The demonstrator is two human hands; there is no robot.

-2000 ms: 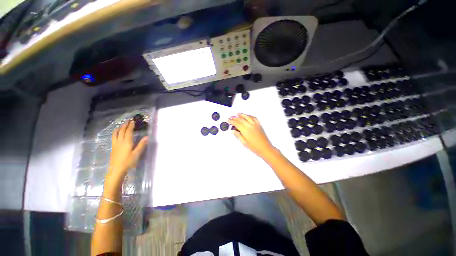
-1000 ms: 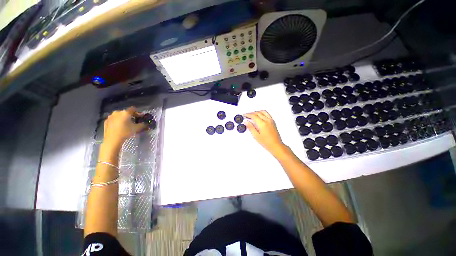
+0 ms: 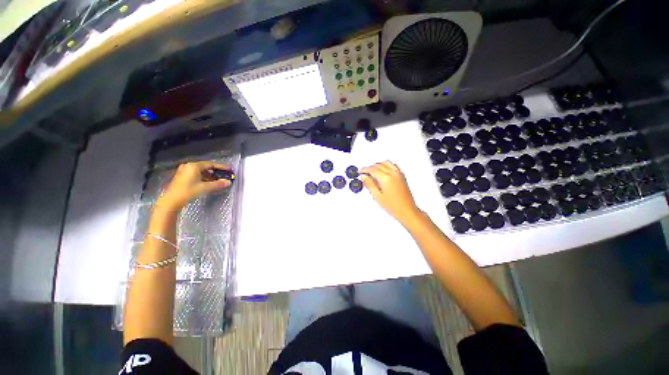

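My left hand [image 3: 192, 183] is over the upper part of a clear blister tray [image 3: 192, 253] and grips dark round modules [image 3: 220, 174] between thumb and fingers. How many it holds cannot be told. Several black round modules [image 3: 338, 182] lie loose in a loose group on the white bench. My right hand [image 3: 385, 183] is at the right side of this group, fingertips beside or on a module [image 3: 352, 172]. Whether the fingers grip it cannot be told.
Trays filled with black modules [image 3: 469, 179] lie at the right. A test instrument [image 3: 286, 91] with a bright screen and a fan [image 3: 427, 55] stand at the back. A small black box [image 3: 333, 138] with a cable lies below the instrument. A wood-edged shelf [image 3: 125, 44] is at upper left.
My left hand has lifted modules from the tray's upper part and turned them on edge. More modules lie in the loose group than two seconds ago. My right hand moved slightly right.
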